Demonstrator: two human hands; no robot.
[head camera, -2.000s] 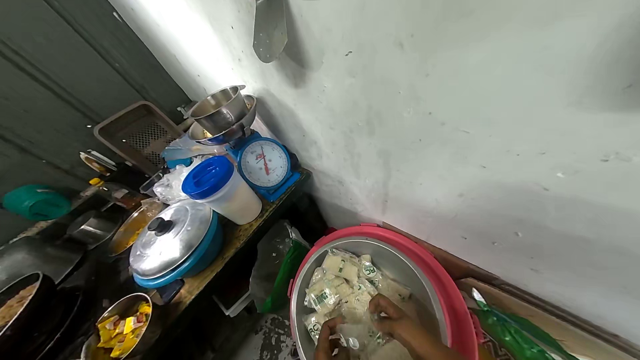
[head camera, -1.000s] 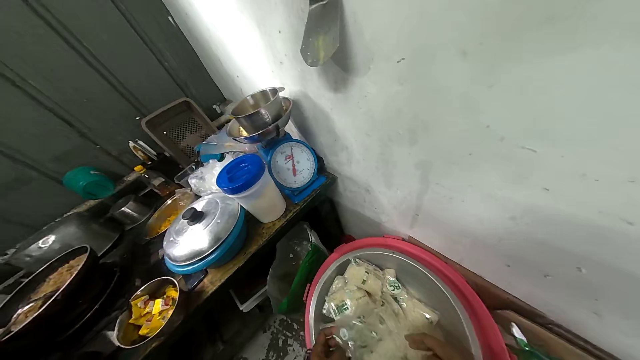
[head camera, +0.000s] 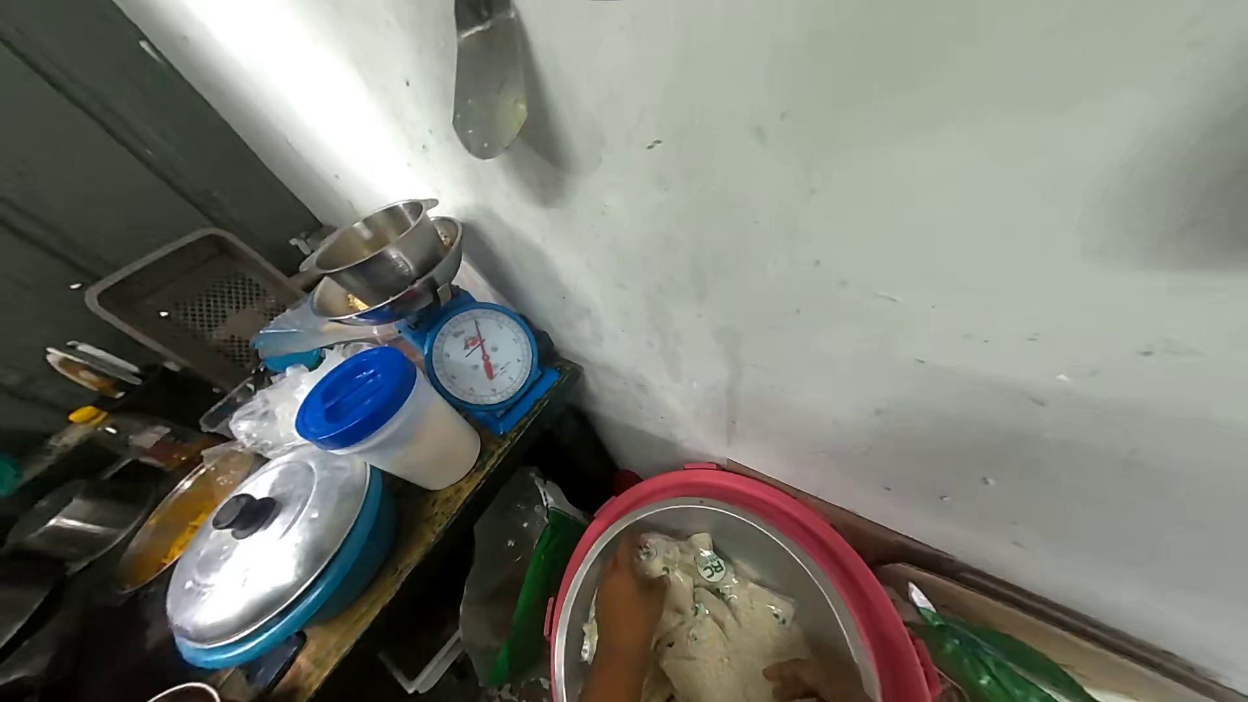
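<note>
A round metal-lined tub with a wide red rim (head camera: 858, 575) stands at the bottom centre. Inside lie several clear plastic packets (head camera: 712, 614) of a pale, grainy food, some bearing green print. My left hand (head camera: 629, 595) reaches down along the tub's left inner side, its fingers against a packet near the far edge; whether they grip it is hidden. Lower right in the tub, my right hand (head camera: 814, 675) rests at the side of the packets, partly cut off by the frame's bottom edge, its grip unclear.
Left of the tub, a worktop holds a blue dial scale (head camera: 485, 356), a blue-lidded plastic container (head camera: 390, 419), a blue pot with a metal lid (head camera: 278, 551) and stacked metal bowls (head camera: 380, 253). A metal scoop (head camera: 489, 88) hangs on the wall. Green plastic (head camera: 994, 653) lies at right.
My left hand has moved from the tub's near side toward its far left side, over the packets. My right hand is now low at the right of the tub.
</note>
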